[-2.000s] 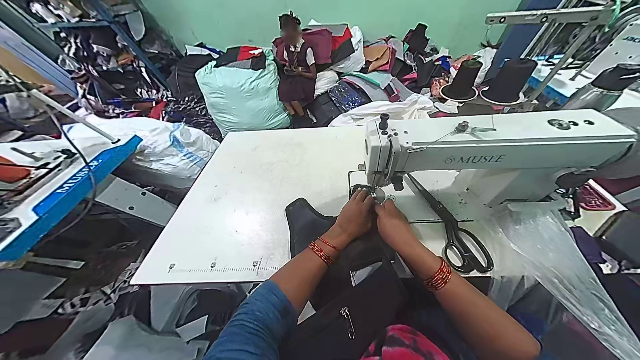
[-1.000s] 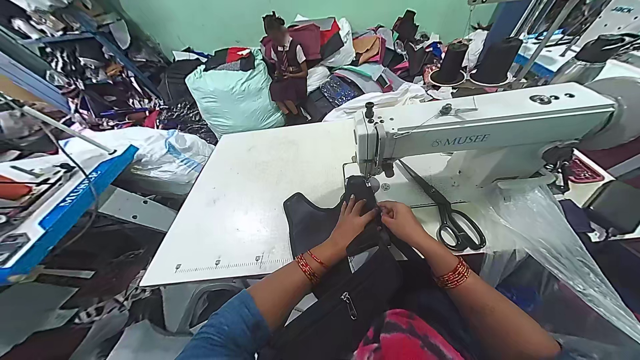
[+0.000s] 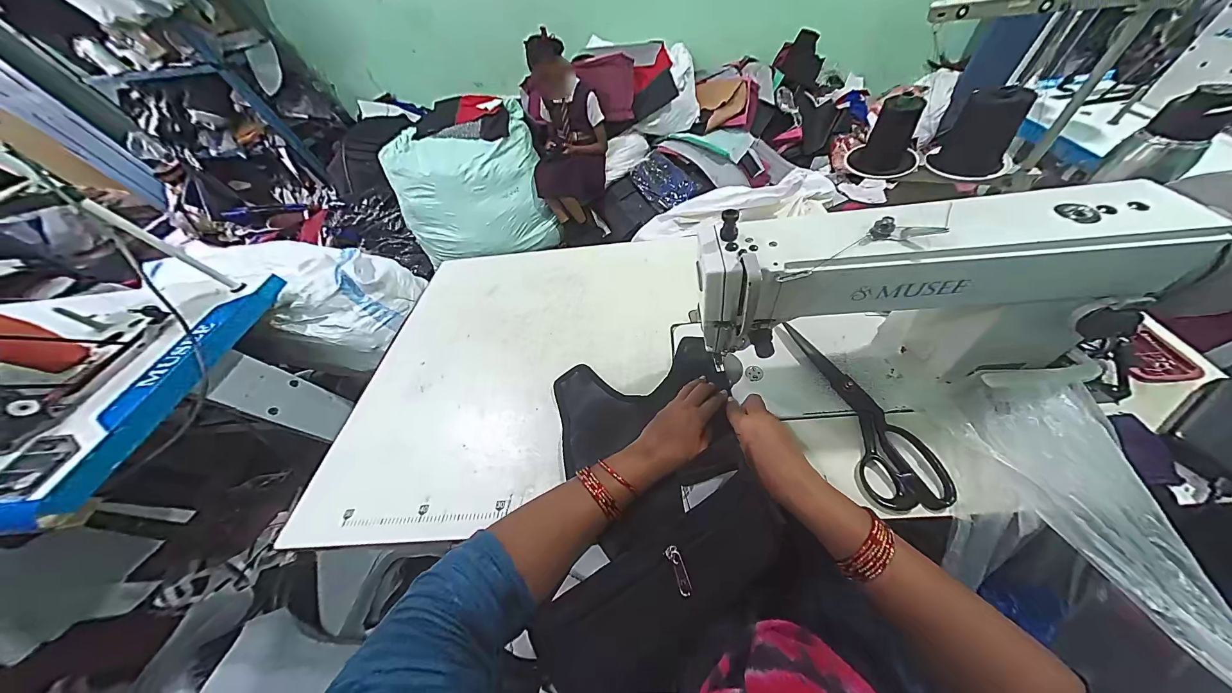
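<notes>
Black fabric [image 3: 616, 423], a sewn piece with a zipper pull [image 3: 679, 570] on its lower part, lies on the white table and hangs over its front edge. My left hand [image 3: 685, 423] rests with spread fingers on the cloth just below the needle area of a white Musee sewing machine [image 3: 866, 279]. Close beside it, my right hand [image 3: 760, 438] pinches the right edge of the cloth. The fabric's top end reaches the presser foot, and the needle itself is hard to make out. Black-handled scissors [image 3: 871, 414] lie to the right of my right hand, blades toward the machine head.
The white table top [image 3: 462, 356] carries a printed ruler at its front edge. Clear plastic sheeting [image 3: 1068, 481] drapes at the right. Two black thread cones [image 3: 982, 135] stand behind the machine. A person [image 3: 568, 135] is beside a pale green sack [image 3: 472, 188]. Another machine [image 3: 164, 385] stands left.
Between the earlier frames and now, more of the black fabric shows left of my hands. My left fingers, bunched near the needle two seconds ago, are spread on the cloth.
</notes>
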